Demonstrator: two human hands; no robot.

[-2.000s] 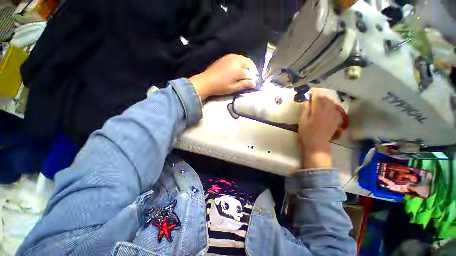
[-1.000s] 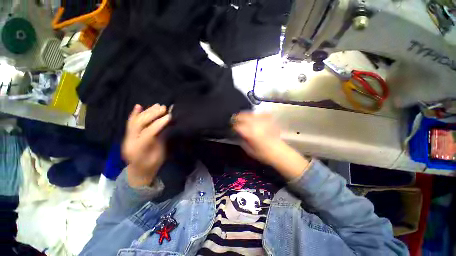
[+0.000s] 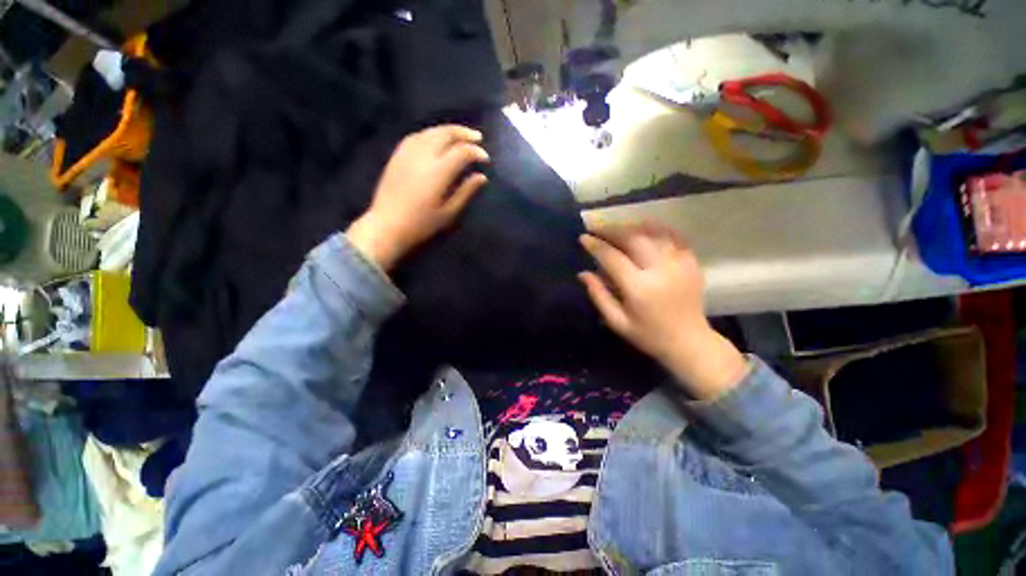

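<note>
Black fabric covers the left part of the machine bed and hangs over the front edge onto the lap. My left hand rests on the fabric left of the needle area, fingers curled; whether it pinches cloth cannot be told. My right hand is at the fabric's right edge, fingertips touching that edge, thumb and fingers apart. The edge runs slanting from the bright needle area down to my right hand.
Scissors with red and orange-yellow loops lie right of the needle. A blue tray with a phone is at the right end. An open cardboard box is below the table. A yellow container and orange item are at left.
Both hands left the needle area and then moved over the cloth. The black fabric now lies spread over the front edge. My left hand has moved up and right, my right hand slightly right.
</note>
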